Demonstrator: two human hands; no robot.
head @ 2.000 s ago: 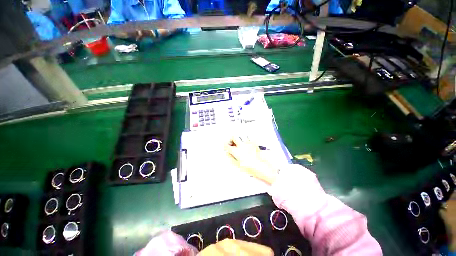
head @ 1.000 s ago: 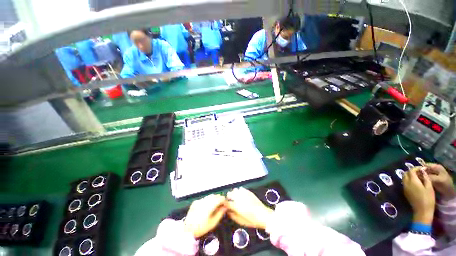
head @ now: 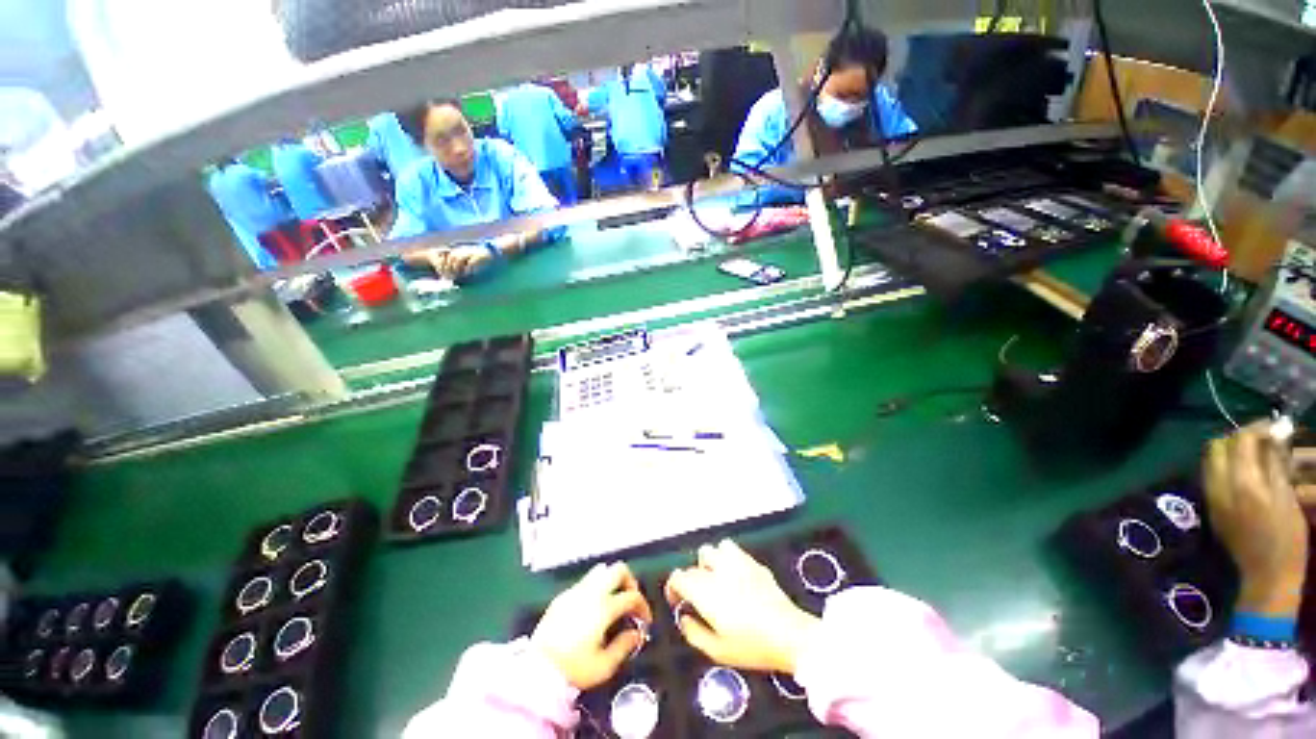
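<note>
A black foam tray [head: 854,556] of silver-rimmed watch heads lies in front of me. My left hand [head: 589,627] is over its left part, thumb and fingers closed at the rim of a watch head [head: 639,631]. My right hand [head: 739,606] is just right of it, fingers bent down at another pocket; a bit of a rim shows at its fingertips, but its grip is mostly hidden. The hands are apart. Two pale-faced watch heads, one at left [head: 635,712] and one at right [head: 722,694], lie in the near row. A watch head [head: 821,570] sits at the tray's upper right.
Beyond the tray lie a clipboard with sheets [head: 657,498], two pens and a calculator [head: 603,347]. A part-empty tray [head: 465,397] and filled trays [head: 267,541] stand left. At right are a black fixture [head: 1140,375], another tray [head: 1097,541] and a neighbour's hand [head: 1253,505].
My hands were together over the tray a second ago and are now apart. Earlier my right hand was on the sheets. The view has lifted and shifted; the neighbour's hand has risen off their tray.
</note>
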